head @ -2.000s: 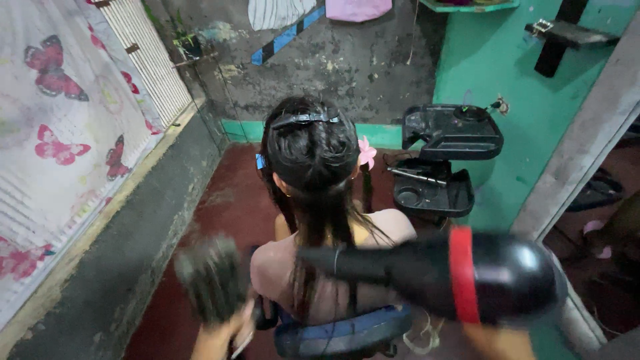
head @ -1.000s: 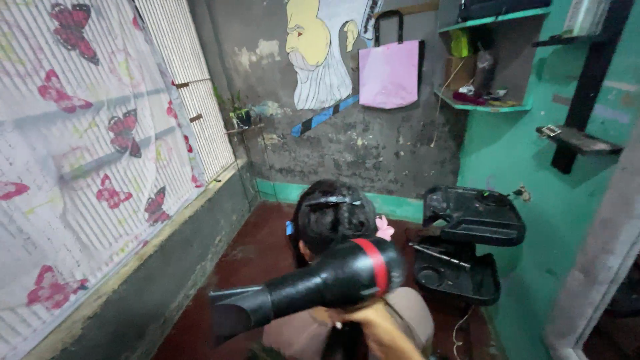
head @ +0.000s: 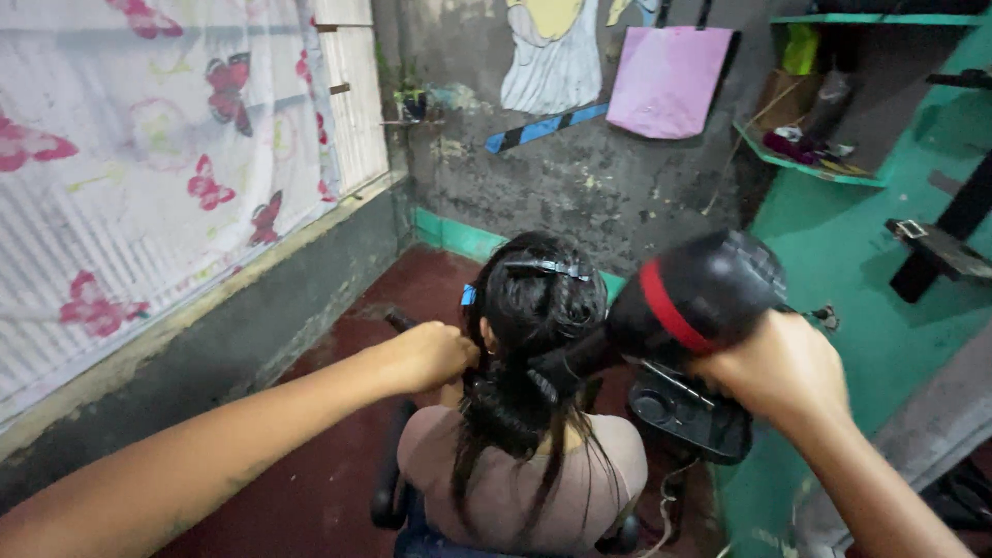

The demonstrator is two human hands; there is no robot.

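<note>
A seated person with dark, damp-looking hair (head: pixel 535 310) has their back to me; a hair clip (head: pixel 546 269) sits on top and a blue clip (head: pixel 468 294) at the left side. My left hand (head: pixel 438 356) is beside the left of the neck, closed on a hairbrush whose dark handle end (head: pixel 399 319) sticks out past the fist. The brush head is hidden or lost among the dark hair. In my right hand (head: pixel 775 372) is a black hair dryer with a red band (head: pixel 690 294), its nozzle (head: pixel 558 372) pointing down-left at the hair behind the neck.
A black trolley tray (head: pixel 725 434) stands right of the chair (head: pixel 415 519), with a cable hanging below it. A low ledge (head: pixel 310 310) runs along the left under a butterfly curtain (head: pixel 170 155). Green shelves (head: pixel 821 167) and a pink bag (head: pixel 666 81) are on the walls.
The dryer's nozzle, farther left across the person's back a second ago, now points into the hair. My left hand has come into view beside the neck. The view has shifted noticeably.
</note>
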